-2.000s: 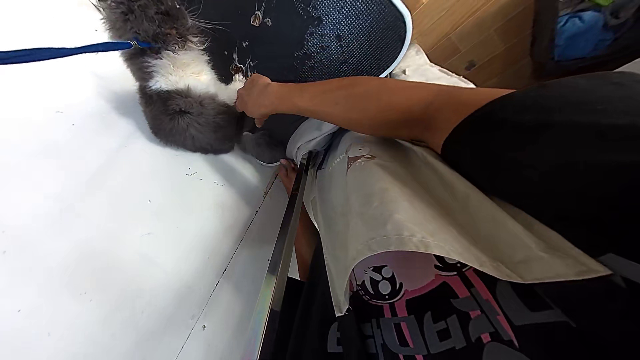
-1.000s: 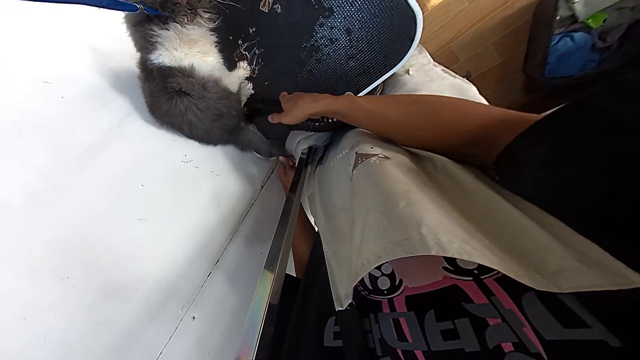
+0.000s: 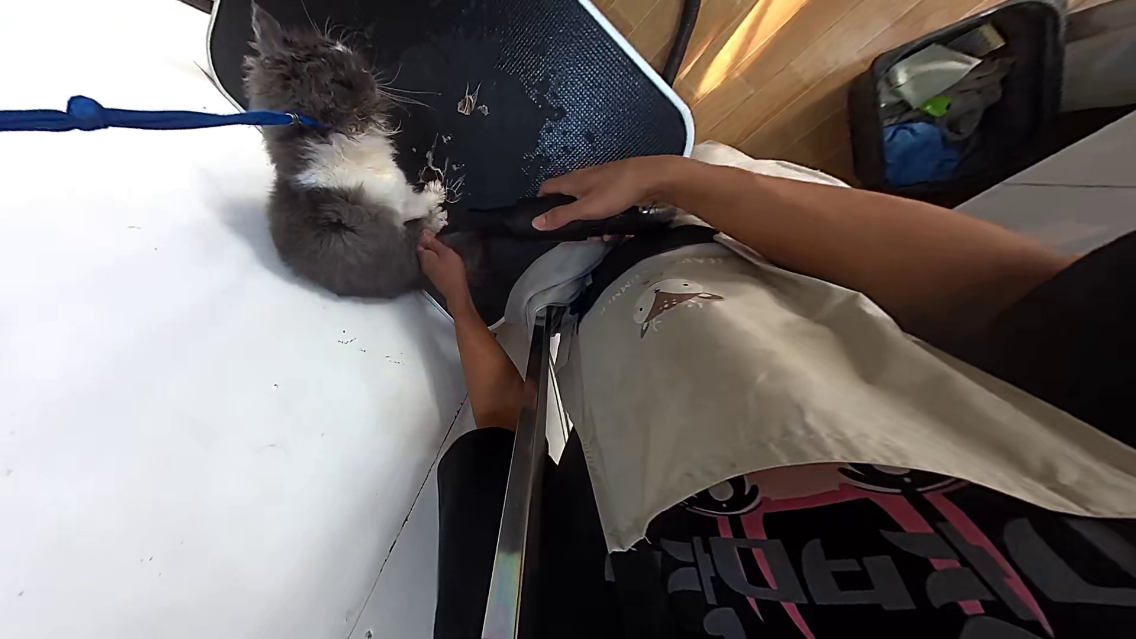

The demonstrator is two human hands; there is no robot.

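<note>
A grey and white cat sits at the left edge of a black textured grooming tabletop, its head toward the top of the view. A blue cord runs from its neck to the left. At the cat's rear, beside the white paws, my left hand has its fingers closed on what looks like the tail. My right hand is wrapped over a black elongated handheld tool, whose far end points toward the cat; its exact kind is unclear. Small tufts of loose hair lie on the tabletop.
A white surface fills the left side. A shiny metal bar runs up to the table edge, beside my beige apron. On the wooden floor at the upper right stands a black bin holding crumpled items.
My left hand has come up from below the table edge to the cat's rear. My right hand, at the cat's paws two seconds ago, is now farther right on the black tool.
</note>
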